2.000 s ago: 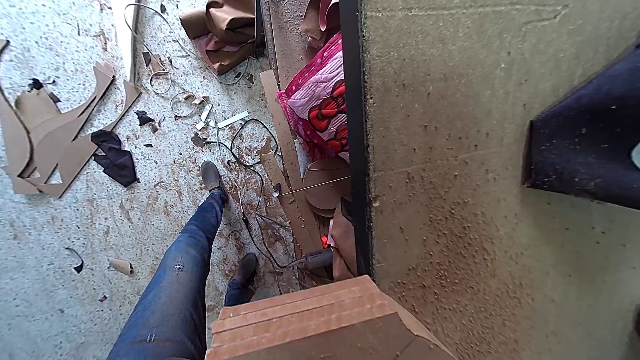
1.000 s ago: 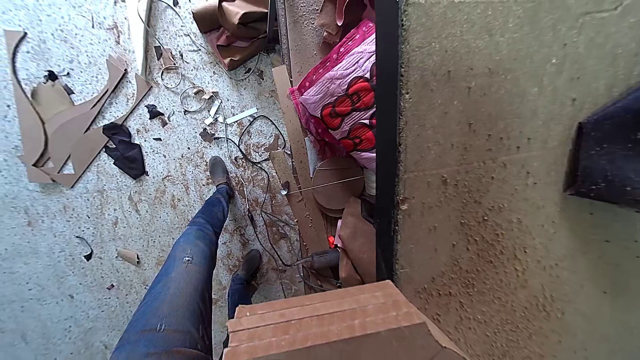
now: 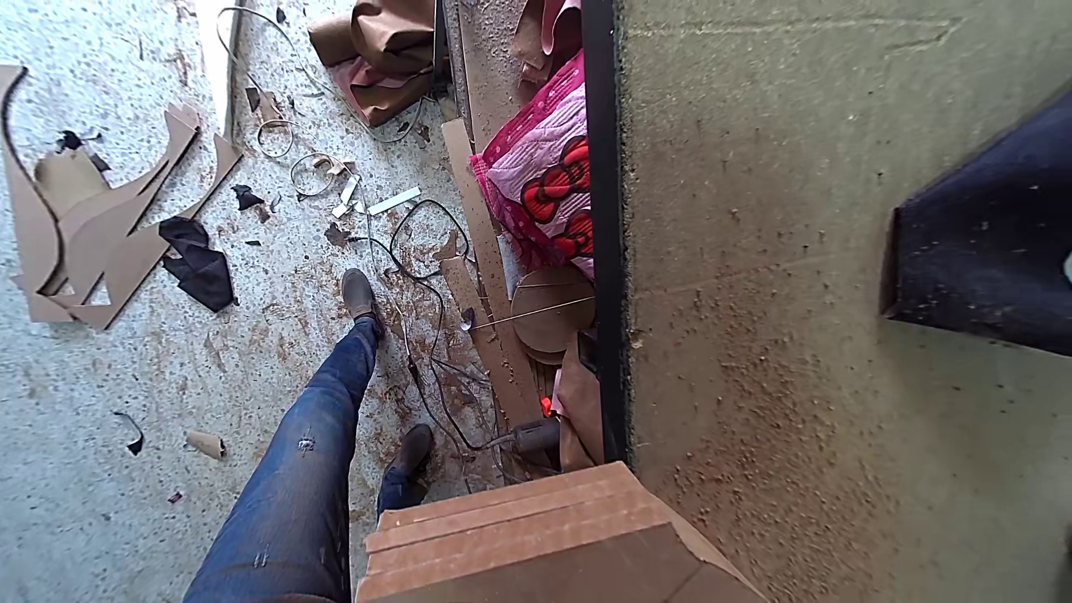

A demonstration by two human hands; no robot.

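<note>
Neither my left hand nor my right hand shows in the head view. A stack of thick brown boards, apparently cardboard or fiberboard, reaches into the bottom middle, close to my body; what holds it up is hidden. Its right corner overlaps the near edge of a worktable, whose olive top is strewn with brown crumbs. On the table at the right lies a dark, angular piece, cut off by the frame edge.
Brown curved offcuts, black scraps and looped cables lie on the speckled floor around my legs. Beside the table's dark edge are a pink quilted cloth, round brown discs and crumpled brown material.
The board stack stays at the bottom middle, and the floor items have not plainly moved. The view has shifted slightly.
</note>
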